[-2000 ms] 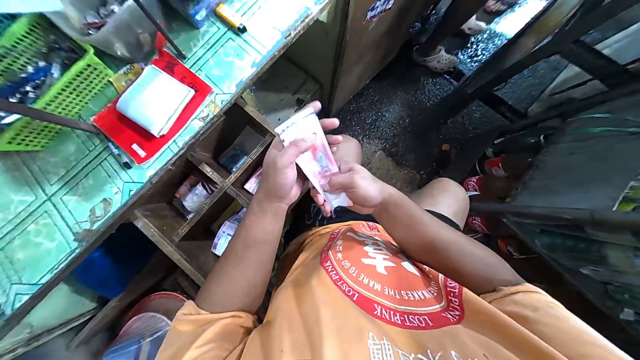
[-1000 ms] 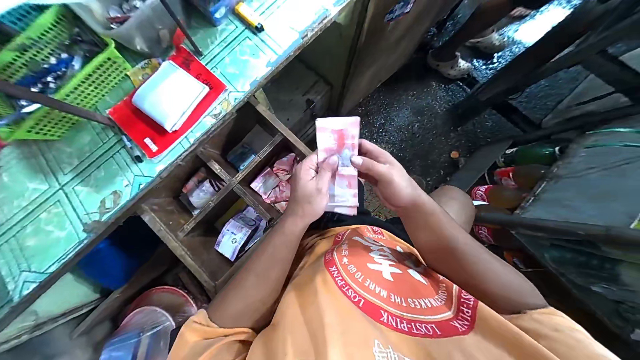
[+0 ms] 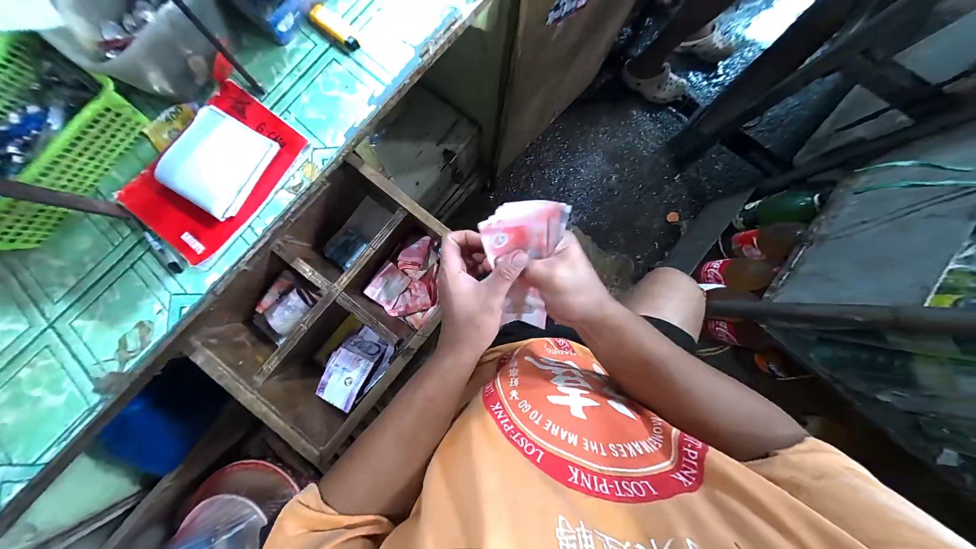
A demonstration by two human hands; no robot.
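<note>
Both my hands hold a fanned bundle of red-and-white banknotes (image 3: 526, 225) above my lap. My left hand (image 3: 476, 286) pinches the near-left side with its thumb on top, while my right hand (image 3: 568, 282) grips the right side. The lower end of the notes shows beneath my hands. Left of them is an open wooden drawer (image 3: 259, 396) with compartments. Red banknotes (image 3: 404, 286) lie loose in the compartment closest to my left hand. Purple banknotes (image 3: 354, 366) fill a nearer one, and folded notes (image 3: 288, 309) lie in another.
On the green tiled counter (image 3: 57, 328) are a red folder (image 3: 282, 141) with folded white paper (image 3: 217, 160), a green plastic basket (image 3: 91, 160) and a yellow cutter (image 3: 333, 27). Soft-drink bottles (image 3: 743, 274) stand at right. Another person's foot in a clog (image 3: 656, 82) shows beyond.
The red notes in the drawer compartment are uncovered now; my left hand hid most of them two seconds ago. The held notes have gone from a long stack to a fanned, bent bundle.
</note>
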